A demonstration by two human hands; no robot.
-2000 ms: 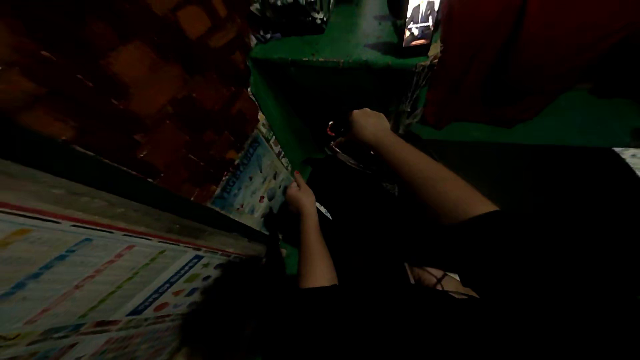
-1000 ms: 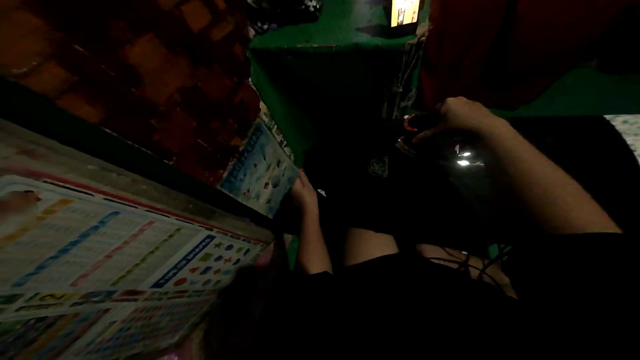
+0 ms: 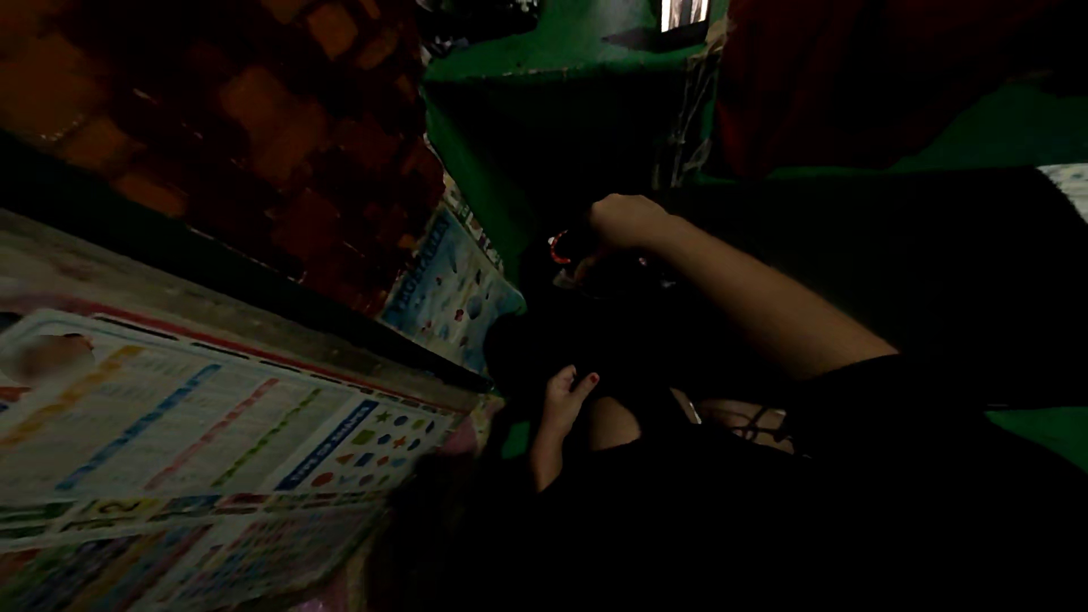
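My right hand [image 3: 631, 224] is closed around a dark object whose kind I cannot tell; a small red curved part [image 3: 558, 247] shows at its left side. Below the hand, the scene is nearly black, with a few faint glints. My left hand [image 3: 568, 398] is lower down, near my bare knee [image 3: 614, 422], its thumb raised and apart from the curled fingers. Nothing can be made out in it, though dark cloth and shadow lie around it. A thin pale object [image 3: 687, 406] rests by my lap, near dark cords [image 3: 755, 422].
A green ledge [image 3: 552, 64] holds a lit screen [image 3: 683, 14]. Educational charts [image 3: 255, 425] and a blue poster [image 3: 455, 293] cover the surfaces at left, beneath a red-brown patterned cloth [image 3: 255, 127]. Dark red cloth [image 3: 816, 85] hangs at upper right.
My right hand has moved back left from its place at the right one second ago, still gripping the dark object. My left hand has come away from the blue poster's edge, down beside my knee.
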